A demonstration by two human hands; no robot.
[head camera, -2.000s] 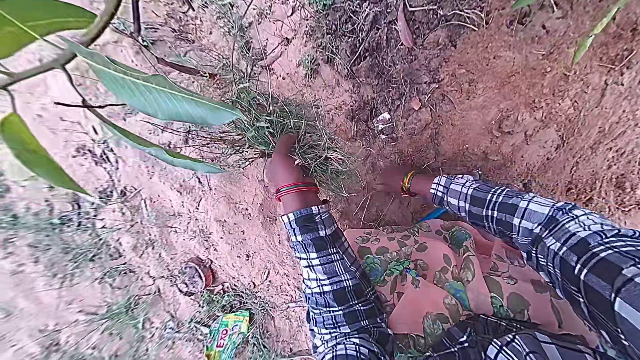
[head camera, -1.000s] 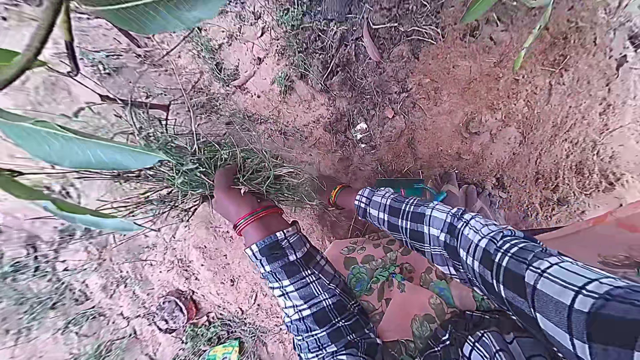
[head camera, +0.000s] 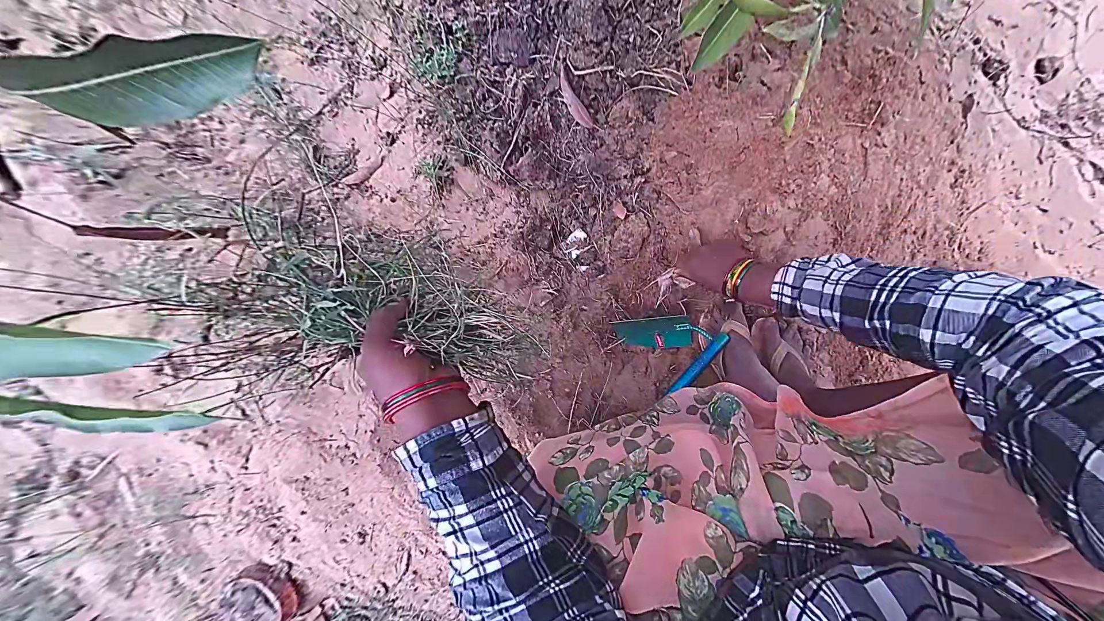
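My left hand (head camera: 401, 366), with red and green bangles at the wrist, is closed on a bundle of cut grass (head camera: 345, 302) low over the soil. My right hand (head camera: 718, 266), with yellow, red and green bangles, is near the reddish ground beside my feet, by a small pale plant scrap (head camera: 666, 285); whether its fingers hold the scrap I cannot tell. Between my hands and nearer to me lies a hand tool with a flat green metal blade (head camera: 653, 332) and a blue handle (head camera: 699, 364), next to my sandalled feet (head camera: 759, 358).
Broad green leaves (head camera: 138, 78) hang in at the left, and narrower ones (head camera: 724, 34) at the top. A dark patch of dry weeds and roots (head camera: 535, 103) is ahead. A round reddish-brown object (head camera: 261, 593) rests at the lower left. Floral cloth (head camera: 673, 500) covers my lap.
My right hand has moved away from the grass bundle to the right. The green blade and the feet, largely hidden behind my right arm before, now show. My left hand stays on the grass.
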